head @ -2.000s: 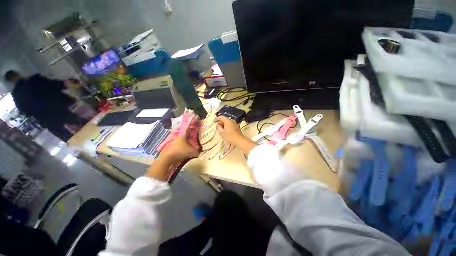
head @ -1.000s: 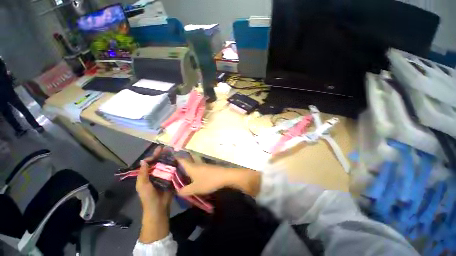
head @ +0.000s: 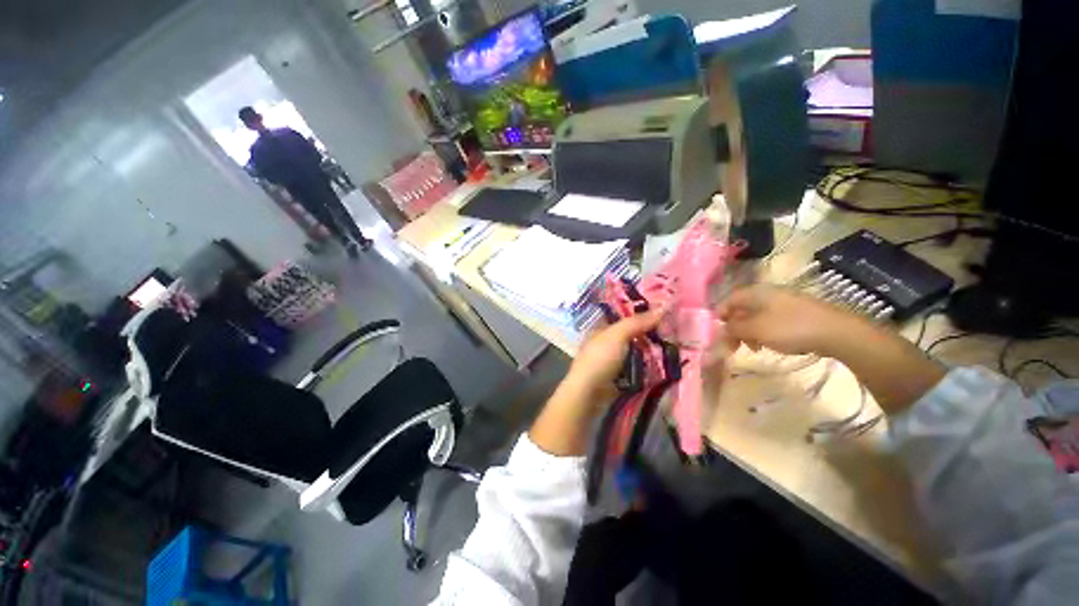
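Note:
My left hand (head: 613, 343) holds a bunch of smartwatches with dark faces and pink and dark straps (head: 648, 361) above the desk's front edge. My right hand (head: 769, 317) is at the right side of pink-strapped watches (head: 696, 284) at the desk edge; its fingertips touch or nearly touch them, and blur hides whether it grips one. A black USB hub (head: 882, 272) with a row of white cables (head: 842, 288) plugged in lies on the desk to the right of my right hand.
Papers (head: 550, 270) are stacked left of the watches, with a grey-beige printer (head: 633, 154) behind. Black cables lie behind the hub. A black swivel chair (head: 396, 414) and a blue stool (head: 219, 568) stand on the floor at left. A person (head: 296, 172) is in the far background.
The view has turned left. My hands have risen from low in front of me to the desk edge. My right hand has moved off the held bunch to the pink watches.

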